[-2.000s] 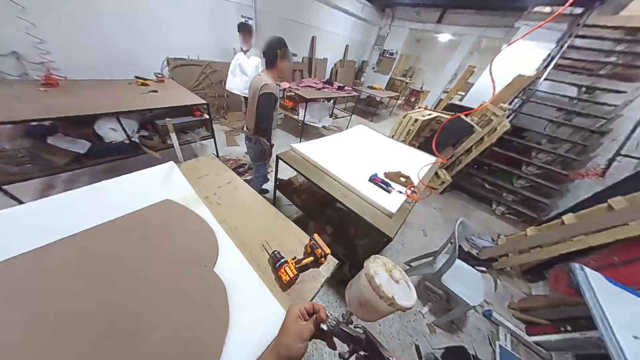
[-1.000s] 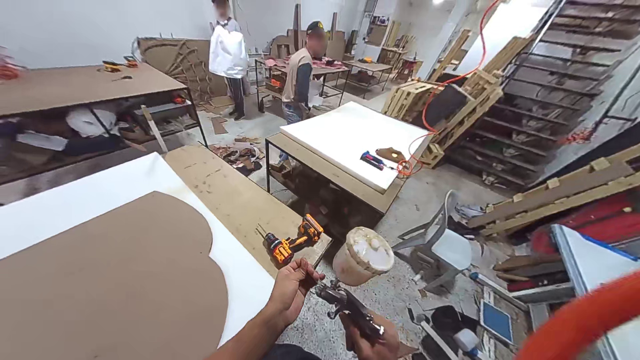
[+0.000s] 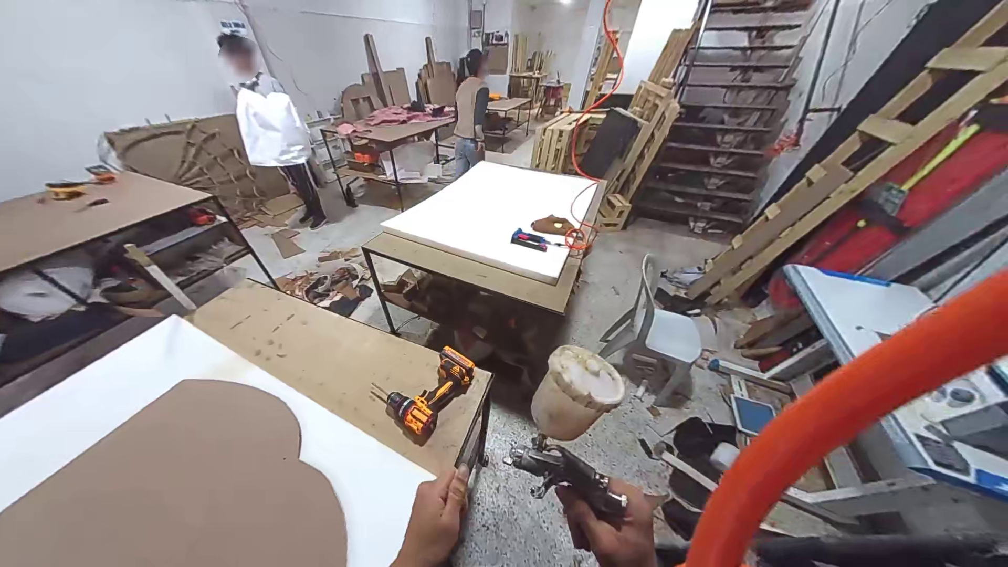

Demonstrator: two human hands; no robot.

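My right hand (image 3: pixel 610 524) grips a gravity-feed spray gun (image 3: pixel 563 472) by its handle; a whitish cup (image 3: pixel 577 394) sits on top, its nozzle pointing left. An orange air hose (image 3: pixel 843 402) arcs close to the camera at the right. My left hand (image 3: pixel 441 508) is at the table's right edge, fingers curled; whether it grips the edge or something small is unclear. Left of it lies a white foam sheet (image 3: pixel 378 465) with a brown scalloped board (image 3: pixel 189 472) on it. An orange and black cordless drill (image 3: pixel 429 398) rests on the bare wooden tabletop (image 3: pixel 315 346).
Ahead stands another table with a white foam sheet (image 3: pixel 496 213) and a stapler-like tool (image 3: pixel 528 239). A white plastic chair (image 3: pixel 665 339) stands to the right, near a black bucket (image 3: pixel 697 445). Wooden frames (image 3: pixel 850 165) lean at the right. Two people (image 3: pixel 272 126) stand farther back.
My left hand has moved from beside the spray gun's nozzle to the table edge. The gun has tipped less toward me. One person in the background has walked farther away. The view has shifted.
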